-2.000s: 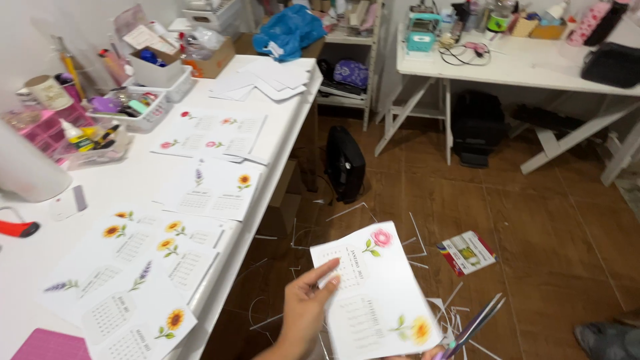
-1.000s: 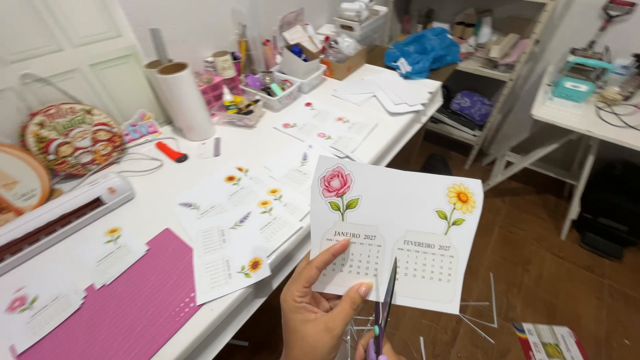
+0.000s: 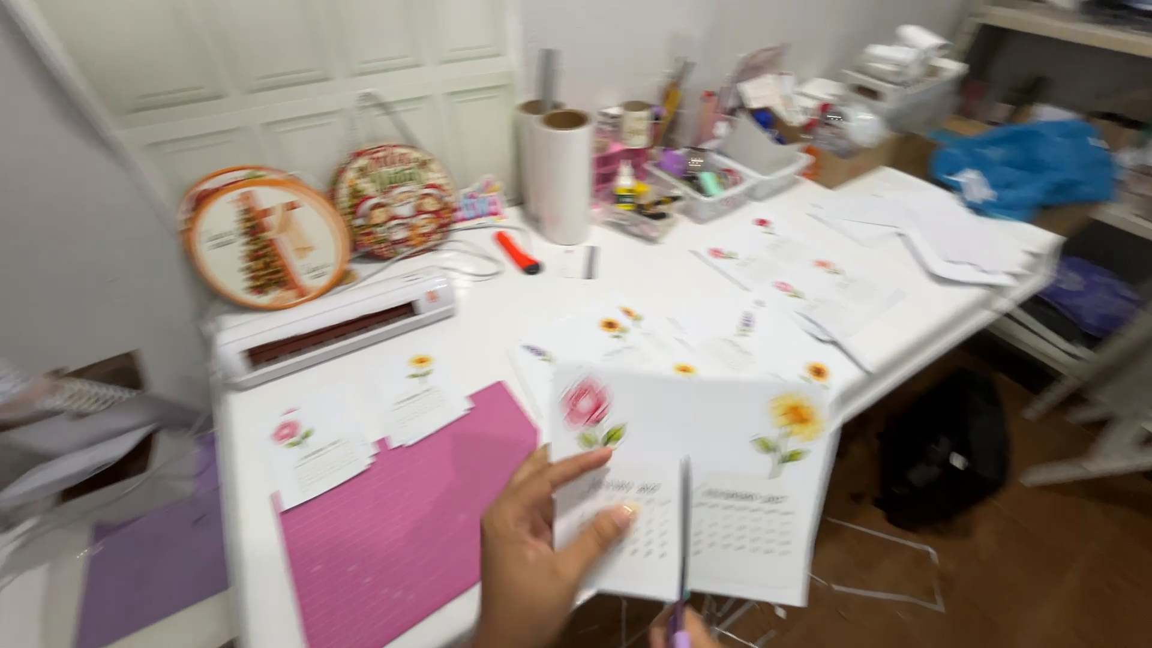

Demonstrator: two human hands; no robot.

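A white printed calendar sheet (image 3: 720,432) with a pink rose and a yellow flower above two month grids is held up in front of me. My left hand (image 3: 549,540) grips its left side between thumb and fingers. At the bottom edge, my right hand (image 3: 686,630) holds purple-handled scissors (image 3: 684,531), whose blades point up along the middle of the sheet between the two grids. The picture is blurred, so how far the blades have cut cannot be told. Much of the right hand is out of frame.
On the white table (image 3: 477,360) lie a pink cutting mat (image 3: 414,531), cut calendar pieces (image 3: 324,450), more printed sheets (image 3: 801,270), a laminator-like white machine (image 3: 337,328) and an orange-red cutter (image 3: 517,253). White rolls (image 3: 564,180) and bins stand behind. Paper strips (image 3: 886,558) litter the floor.
The scissors, first beside the sheet's lower corner, have moved to the middle of its bottom edge and then further up between the grids. The sheet has been turned upright. The view has swung left.
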